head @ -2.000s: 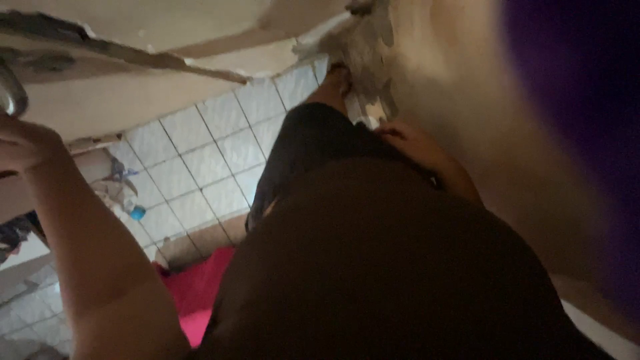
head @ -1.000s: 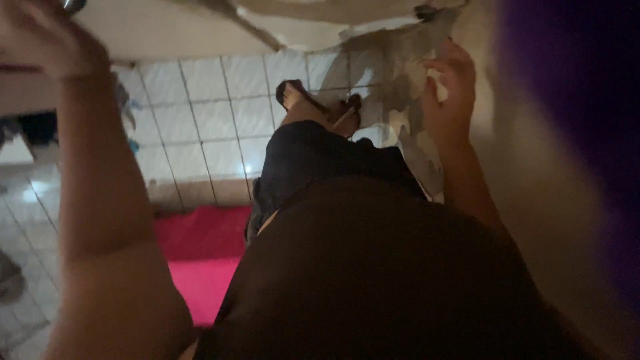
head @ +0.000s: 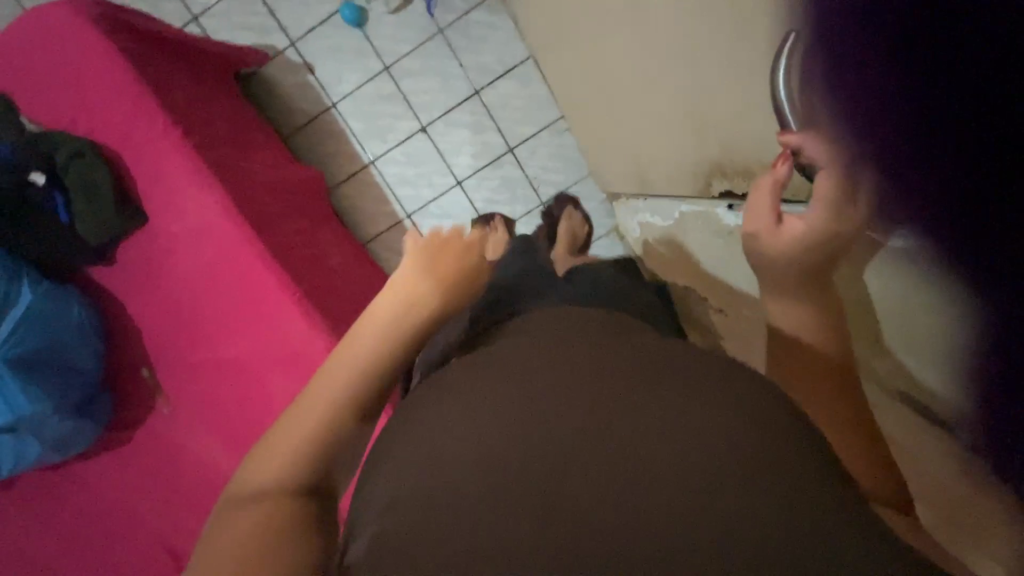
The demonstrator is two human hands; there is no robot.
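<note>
At the right, my right hand (head: 800, 212) has its thumb and fingers closed around the lower end of a curved metal handle (head: 786, 80) beside a beige door-like panel (head: 656, 88). Part of that hand lies in shadow next to a dark purple blur. My left hand (head: 452, 260) is in front of my body, back upward and slightly blurred, above my dark shorts (head: 520, 280). Nothing shows in it; its thumb stands apart from the fingers, whose tips are partly hidden. My feet in dark sandals (head: 568, 224) stand on the white tiled floor (head: 432, 136).
A pink cloth (head: 248, 320) covers a low, wide surface at the left. On it lie dark clothes (head: 80, 192) and a blue plastic bag (head: 48, 368). A small blue round object (head: 353, 14) is on the tiles. A wall with peeling paint (head: 704, 264) borders the right side.
The view has turned strongly. My left hand, at the upper left edge before, is now in front of my body. My right hand, raised with nothing in it one second ago, is now at the handle.
</note>
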